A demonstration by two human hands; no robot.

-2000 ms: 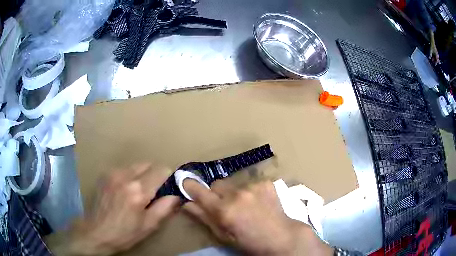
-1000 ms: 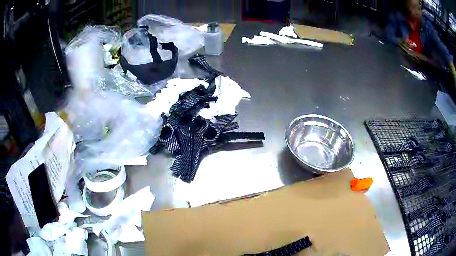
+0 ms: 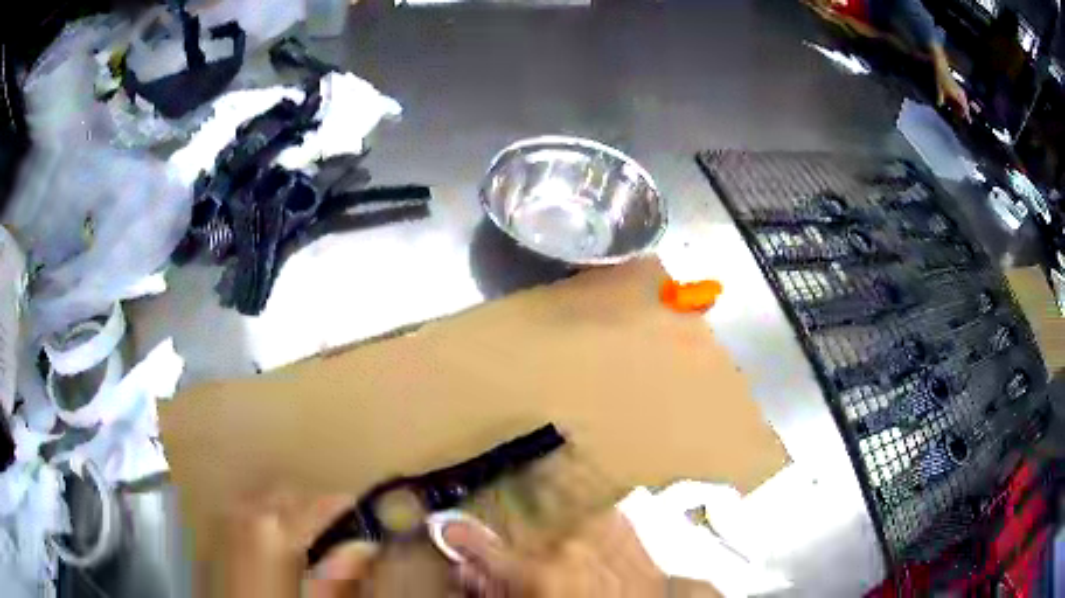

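A black watch case with its bracelet point(image 3: 496, 458) lies aslant over the cardboard mat point(image 3: 292, 421) at the bottom centre; its open ring shows in the middle. My left hand point(image 3: 286, 540) is blurred and cut off by the bottom edge, with its fingers at the left end of the watch, holding it. My right hand point(image 3: 561, 563) is also blurred and cut off by the bottom edge. A white cloth point(image 3: 447, 528) is wrapped over its fingertip, just right of the open ring. Whether the cloth touches the watch is unclear.
A steel bowl point(image 3: 572, 204) and an orange piece point(image 3: 690, 294) are beyond the mat. A mesh rack of black watches point(image 3: 864, 315) stands right. White wipes point(image 3: 689, 543) lie by my right hand. A dark band pile point(image 3: 263, 210), white rolls point(image 3: 84, 362) and plastic are left. A person's hand point(image 3: 952, 94) shows upper right.
The view rose a second ago, hiding both hands, and has now tilted down again. My hands and the watch are back in view. The watch remains on the mat.
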